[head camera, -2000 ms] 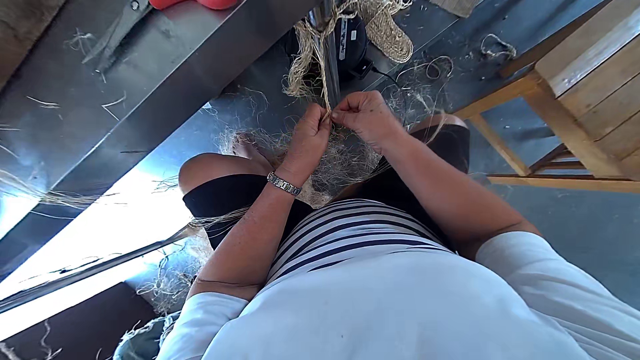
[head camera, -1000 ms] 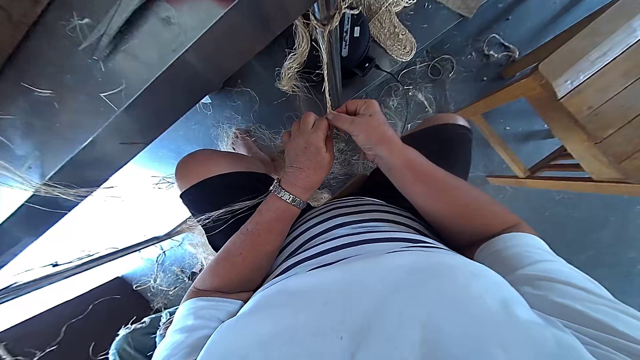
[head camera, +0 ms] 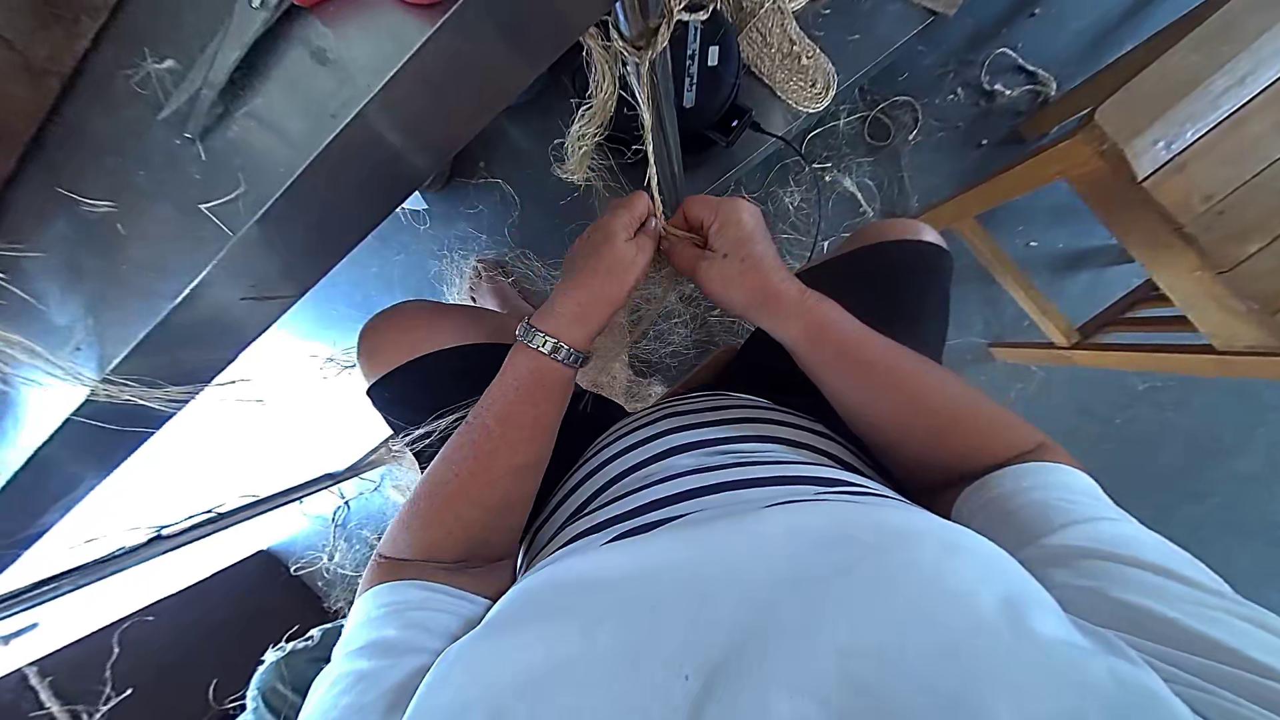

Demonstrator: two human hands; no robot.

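Observation:
A thin plaited cord of natural fibre [head camera: 651,150] hangs from a metal pole [head camera: 664,110] and runs down to my fingertips. My left hand [head camera: 612,255] pinches the cord's lower end between thumb and finger. Close beside it on the right, my right hand [head camera: 728,250] grips a short strand [head camera: 684,235] that leaves the cord sideways. The two hands nearly touch. A looser bundle of fibre [head camera: 588,110] hangs left of the pole. Loose fibres [head camera: 680,320] lie below my hands, partly hidden by them.
At upper left, scissors [head camera: 222,65] with red handles lie on a metal table [head camera: 330,60]. A wooden stool or chair [head camera: 1130,200] stands at right. Behind the pole are a black device [head camera: 700,70] with a cable and a woven fibre sole [head camera: 790,55]. Fibre scraps litter the floor.
My left hand has turned so that its thumb side shows beside the cord. A strand now shows stretched sideways into my right hand. Both hands stay at the cord's lower end.

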